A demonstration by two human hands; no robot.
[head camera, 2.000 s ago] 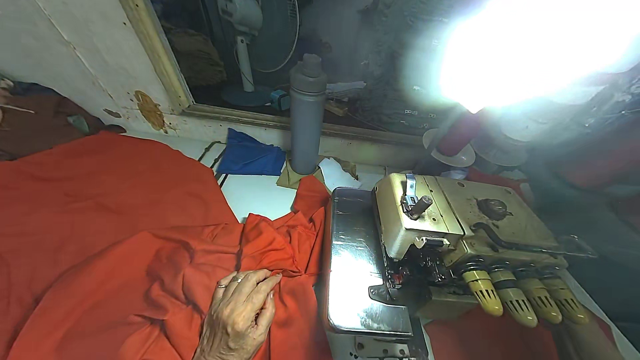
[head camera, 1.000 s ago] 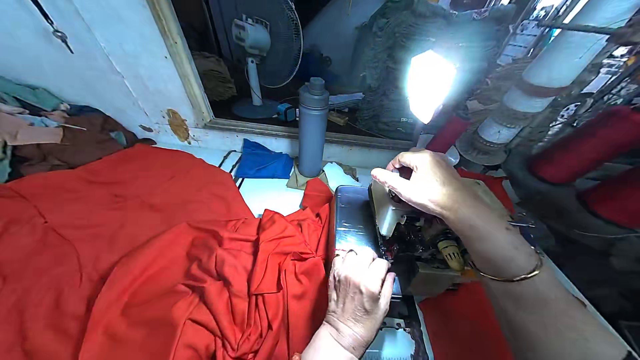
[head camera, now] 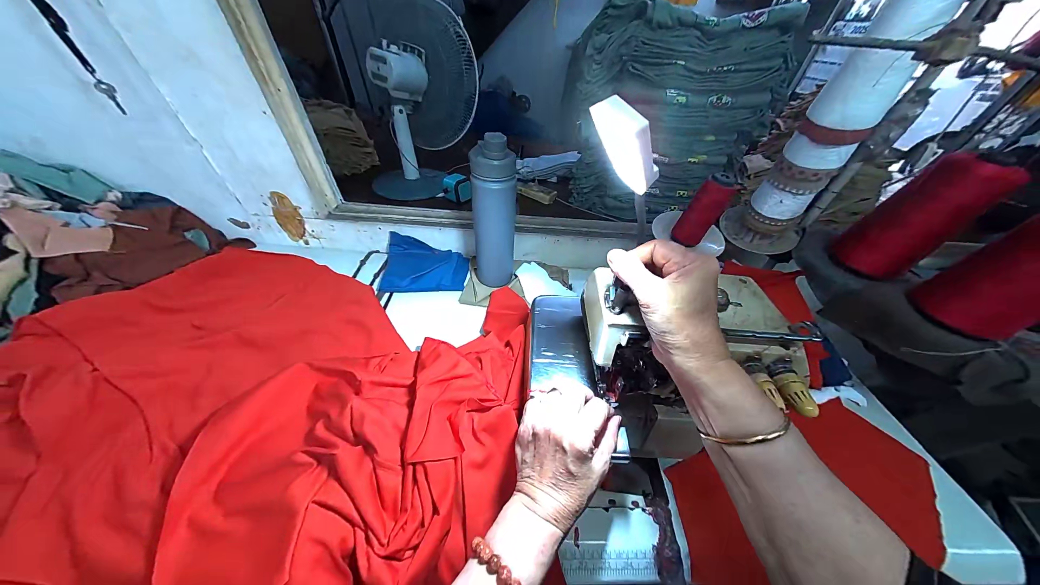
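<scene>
An overlock sewing machine (head camera: 756,305) stands right of centre, its metal side plate (head camera: 561,341) at the left. My right hand (head camera: 670,301) is closed around a dark knob or post on top of the machine head, which the fingers mostly hide. My left hand (head camera: 562,447) rests at the front of the metal plate with its fingers bent near the needle area; whether it pinches anything cannot be told. Red fabric (head camera: 325,431) lies bunched on the table, against the machine's left side and my left wrist. Another red piece (head camera: 861,479) lies beneath my right forearm.
A grey bottle (head camera: 494,215) stands behind the plate, beside a blue cloth (head camera: 422,264). A lit lamp (head camera: 624,145) and a red thread cone (head camera: 705,210) rise behind the machine. Larger red cones (head camera: 930,219) are at the right. Mixed fabric scraps (head camera: 122,244) lie far left.
Two seconds ago my left hand lay on the red fabric; by one second ago it was on the metal plate and my right hand was at the machine's top. The view has shifted.
</scene>
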